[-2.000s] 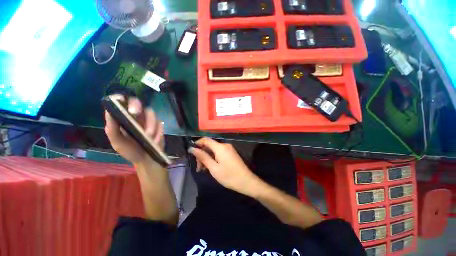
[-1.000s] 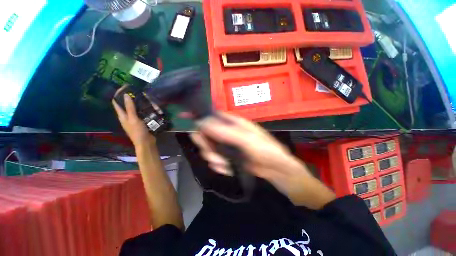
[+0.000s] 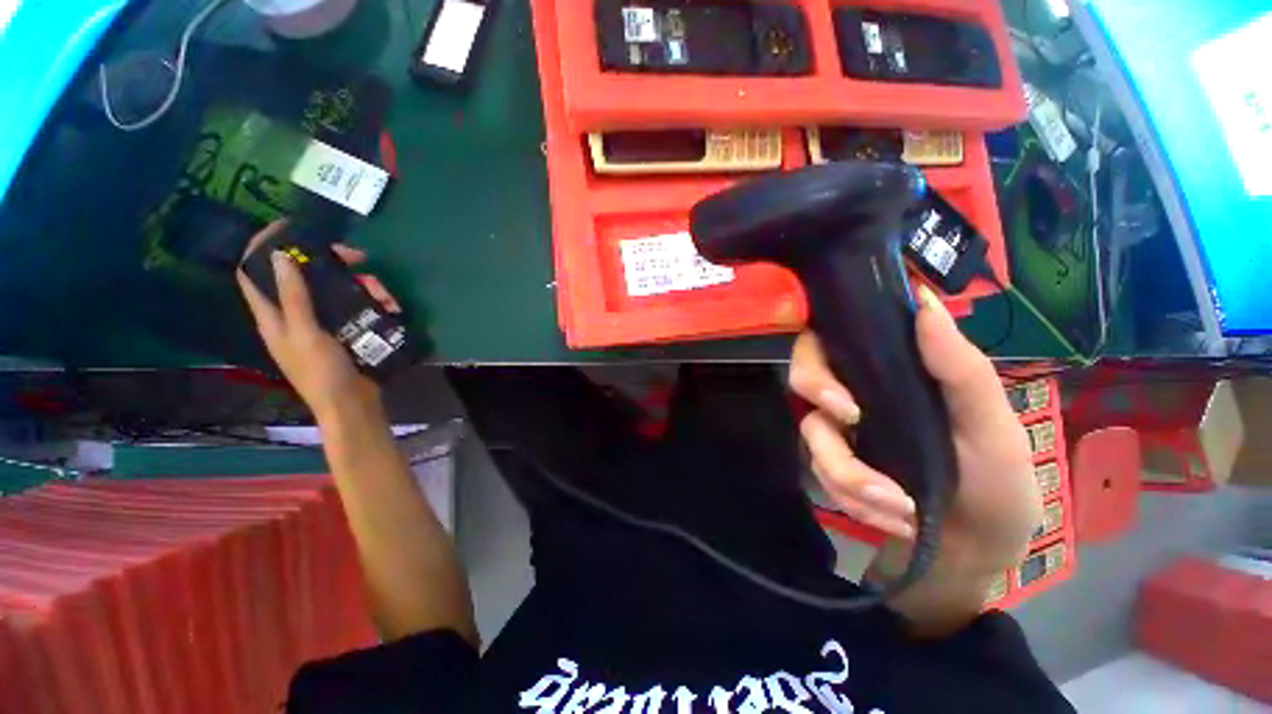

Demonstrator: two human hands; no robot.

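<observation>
My right hand (image 3: 928, 446) grips a black barcode scanner (image 3: 851, 265) by its handle, held over the front of the red tray; its thick head covers part of the tray and its cord loops down in front of my shirt. My left hand (image 3: 314, 328) holds a black keypad phone (image 3: 338, 303), back side up with white labels, at the bench's left front edge. A cabled phone (image 3: 949, 244) lies on the tray's right side, partly hidden by the scanner. A white label sheet (image 3: 674, 262) lies in a front pocket of the red tray (image 3: 593, 318).
An upper red tray (image 3: 767, 106) holds black-backed phones. A white tag (image 3: 339, 176) lies on the mouse pad (image 3: 230, 154). A device with a white face (image 3: 455, 35) lies behind. Stacked red trays (image 3: 182, 586) stand lower left. Blue monitors flank the bench.
My right hand has taken hold of the scanner and moved right, raising it over the tray. My left hand has turned the phone back side up and lowered it to the bench edge.
</observation>
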